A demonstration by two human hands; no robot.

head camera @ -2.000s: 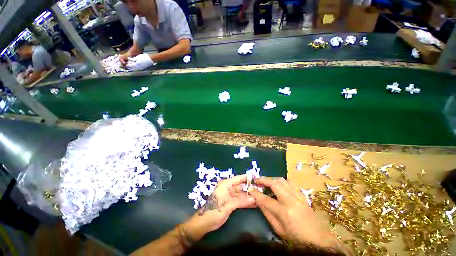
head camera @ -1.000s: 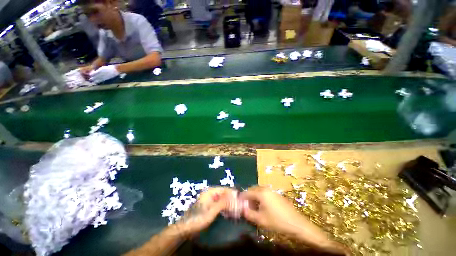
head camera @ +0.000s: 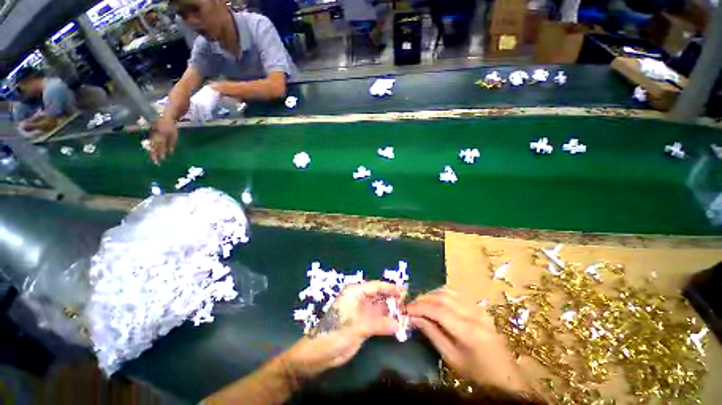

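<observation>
My left hand [head camera: 361, 312] is bare and holds a white plastic housing [head camera: 400, 326] at its fingertips, in front of the loose pile. My right hand [head camera: 453, 323] meets it there with its fingertips pinched at the housing's right side; whether a small part is between them cannot be told. Loose white housings [head camera: 321, 283] lie on the dark green surface behind and left of my left hand. Gold-coloured metal contacts [head camera: 602, 340] are heaped on the tan cardboard sheet [head camera: 467, 255] at the right, with several white pieces among them.
A clear bag of housings [head camera: 162, 273] stands at the left. Beyond the bench runs the green conveyor belt [head camera: 317, 194] with scattered white pieces. A person opposite [head camera: 237, 55] reaches a hand over the belt. A dark device [head camera: 706, 294] is cut off by the right edge.
The view swung right, then back left. The single housing behind the pile is no longer seen there. The person opposite has reached a hand over the belt. Pieces on the belt have shifted left.
</observation>
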